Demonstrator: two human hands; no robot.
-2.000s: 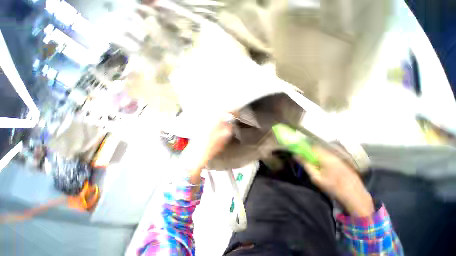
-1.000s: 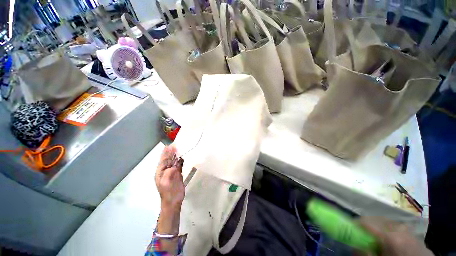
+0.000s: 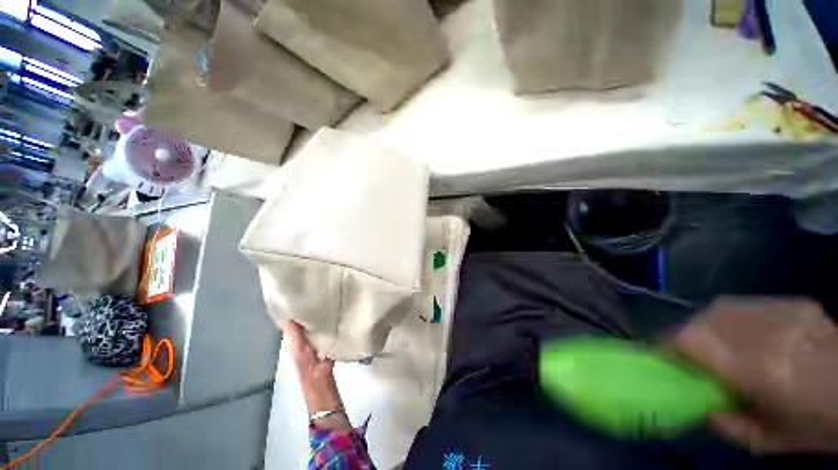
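A beige tote bag (image 3: 358, 207) is tilted over the white board, its base and lower side facing me. My left hand (image 3: 312, 365) is under the bag's near left edge and holds it; some fingers are hidden behind the bag. My right hand (image 3: 767, 372) is at the lower right, blurred, closed around a bright green hand tool (image 3: 625, 386). The tool is over my dark apron, apart from the bag. Its tip cannot be made out.
Several tote bags (image 3: 588, 46) stand on the white table at the back. Red and black snips (image 3: 799, 108) lie at its right end. A grey cabinet (image 3: 225, 303) is left, with orange scissors (image 3: 150, 365). A dark round container (image 3: 617, 216) is below the table. A fan (image 3: 158, 158) stands at left.
The view has turned. The bag has been tipped so its base shows more, and my left hand is lower beneath it. My right hand still holds the green tool, away from the bag.
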